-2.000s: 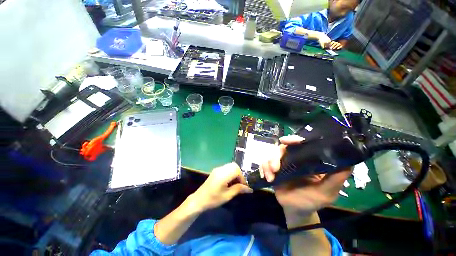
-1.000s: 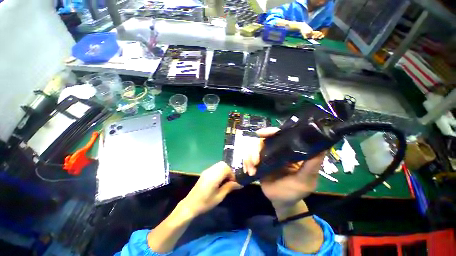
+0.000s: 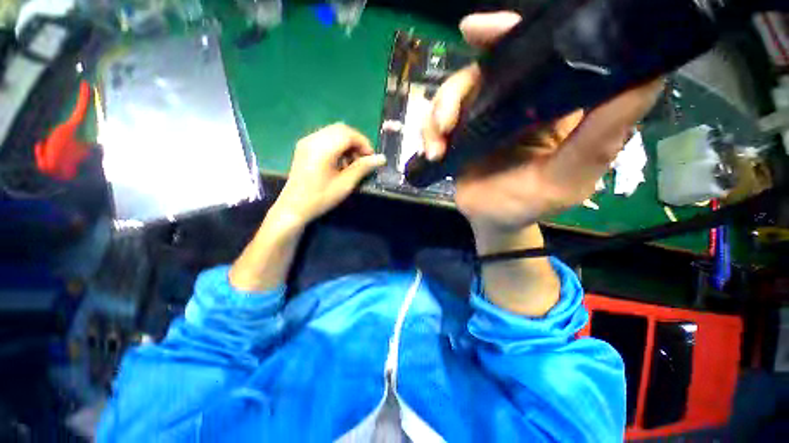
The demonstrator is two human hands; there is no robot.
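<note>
The open tablet chassis (image 3: 400, 125) lies on the green mat, with boards at its top and a large white battery, partly hidden by my right hand and the tool. My right hand (image 3: 519, 173) is wrapped around a thick black handheld tool (image 3: 571, 65). Its narrow end points down-left over the chassis's near edge; I cannot tell if it touches. My left hand (image 3: 329, 169) is at the chassis's near left corner, fingers curled, thumb towards the corner. A dark spot shows between its fingers; I cannot tell if it holds anything.
The bagged silver back cover (image 3: 169, 125) lies at left, beside an orange-red tool (image 3: 65, 143). White scraps (image 3: 631, 164) and a whitish bottle (image 3: 692, 164) are at right. Pens (image 3: 718, 251) hang near the bench edge, above a red slotted frame (image 3: 735, 368).
The view has tilted down, so the bench items sit higher and more of the blue jacket shows. The tool's end and my left hand are farther apart than before.
</note>
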